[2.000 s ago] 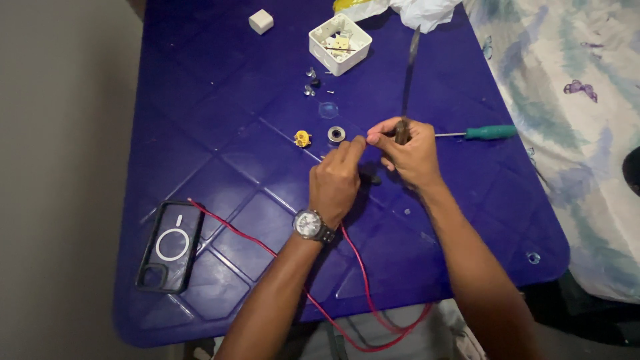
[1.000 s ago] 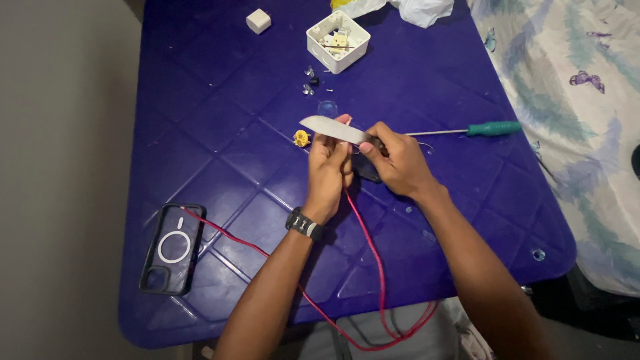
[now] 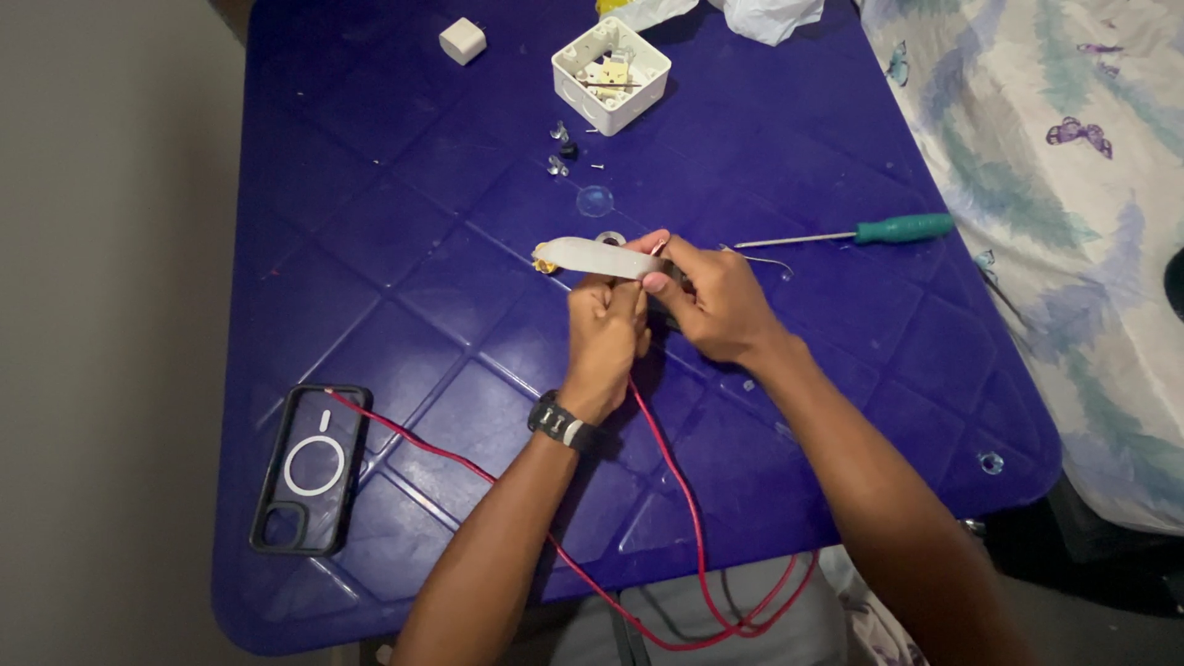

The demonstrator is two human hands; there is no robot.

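Observation:
My right hand (image 3: 717, 291) grips a knife, its pale blade (image 3: 597, 258) pointing left across the fingertips of my left hand (image 3: 606, 328). My left hand is closed around the red cable (image 3: 680, 472), whose upper end is hidden among the fingers. From there the cable runs down off the table's front edge and loops back to a phone case (image 3: 314, 470). Just beyond the blade lie a small yellow part (image 3: 544, 260) and a metal ring (image 3: 610, 238), both partly covered. To the right of my right hand rests a screwdriver with a green handle (image 3: 904, 228).
On the blue plastic table (image 3: 407, 231) stand a white square box (image 3: 612, 79) holding small parts and a white power adapter (image 3: 462, 42). Small clear and black pieces, screws and a clear disc (image 3: 595, 201) lie below the box. Patterned fabric (image 3: 1045, 231) borders the table on the right.
Two seconds ago the knife stood upright above my right hand; its blade now points left over my left hand. My left wrist has turned, and its fingers are closed more tightly than one second ago.

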